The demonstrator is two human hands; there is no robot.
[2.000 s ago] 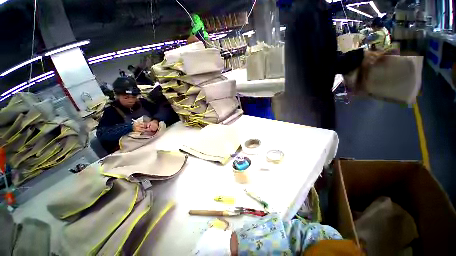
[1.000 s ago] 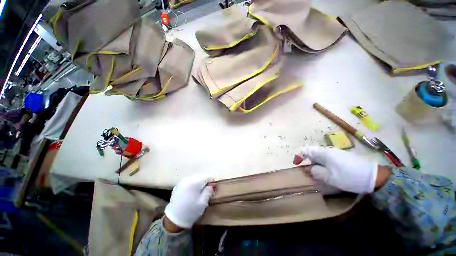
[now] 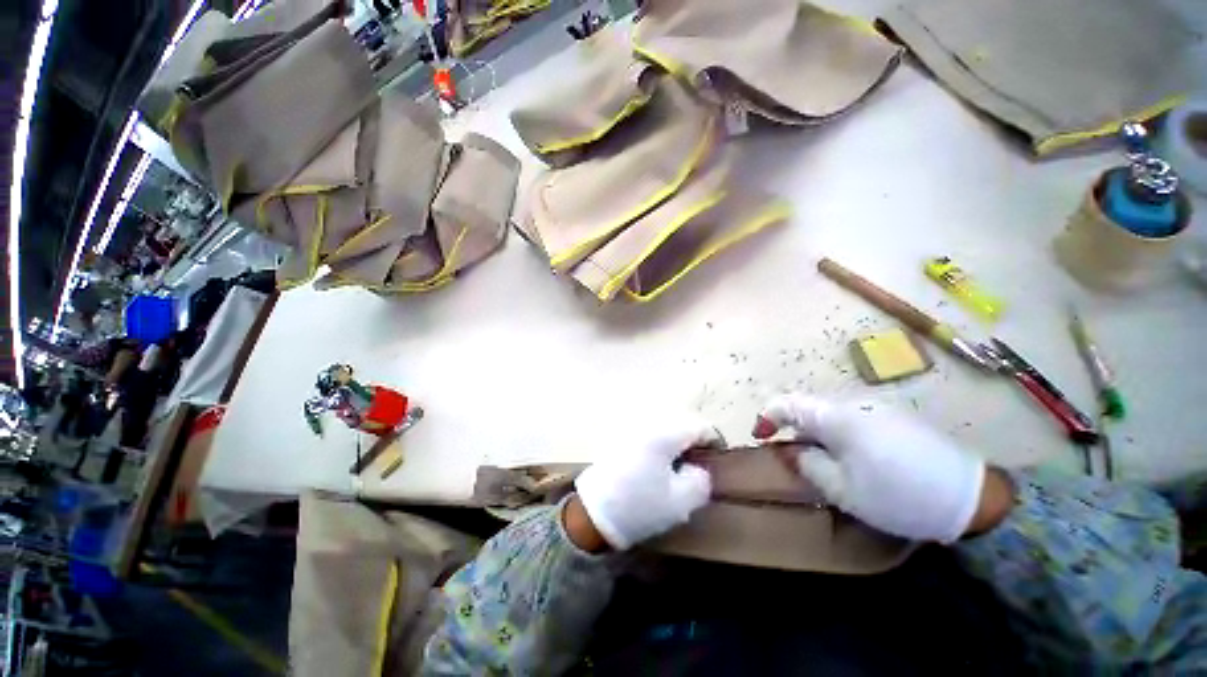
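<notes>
A taupe handbag body (image 3: 774, 532) lies across the near edge of the white table, its long edge held up by both hands. My left hand (image 3: 646, 487), in a white glove, grips the edge near the middle of the view. My right hand (image 3: 884, 466), also white-gloved with a bare fingertip showing, grips the same edge a little to the right. A short gap of fabric shows between the hands. The bag's lower part is in dark shadow. No tool is visible in either hand.
On the white table (image 3: 582, 357) are a yellow-tan block (image 3: 890, 356), a wooden-handled brush (image 3: 900, 310), a yellow lighter (image 3: 962, 287), red-and-black cutters (image 3: 1046, 388), a blue bottle in a cup (image 3: 1141, 205), a red object (image 3: 385, 410) and yellow-edged bag pieces (image 3: 635, 199).
My left hand has moved right along the bag's edge, closer to my right hand. My right hand still grips the edge. The view has shifted slightly.
</notes>
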